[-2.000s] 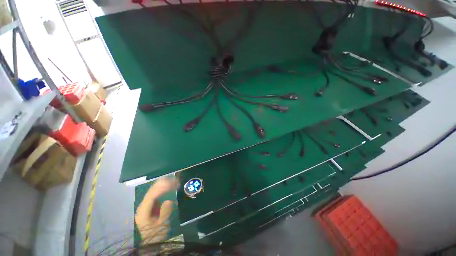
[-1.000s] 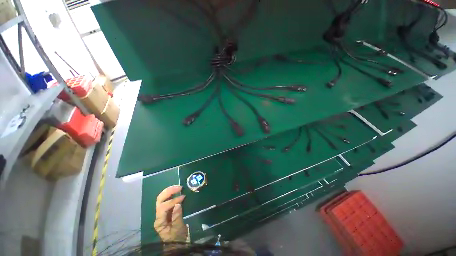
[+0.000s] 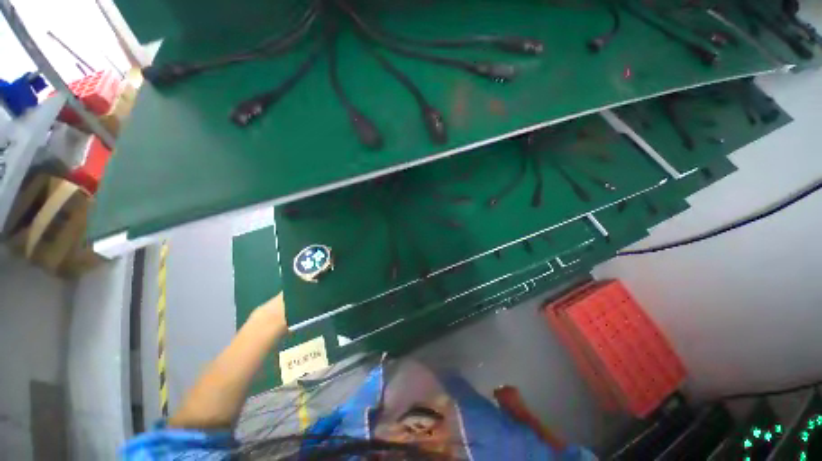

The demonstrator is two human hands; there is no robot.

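Note:
A round display unit (image 3: 313,262) with a pale metallic rim and lit white-blue marks lies face up on the lower green shelf (image 3: 360,261), near its left end. My left forearm (image 3: 230,369) in a blue sleeve reaches up from the lower left to that shelf's left edge. My left hand is hidden at or behind the edge, so its grip does not show. A small brownish shape (image 3: 523,414) beside blue cloth at the bottom may be my right hand; it is too unclear to tell.
Black multi-head leads (image 3: 365,131) fan over the upper green shelf (image 3: 198,171), which overhangs the lower one. A pale label (image 3: 303,360) sits below. Red crates (image 3: 622,338) stand right, green-lit units (image 3: 762,439) lie bottom right, and a carton (image 3: 59,225) is at far left.
The view has shifted down and closer to the shelves. My left hand, visible beside the display unit before, has gone out of sight at the shelf edge. The unit still lies on the shelf.

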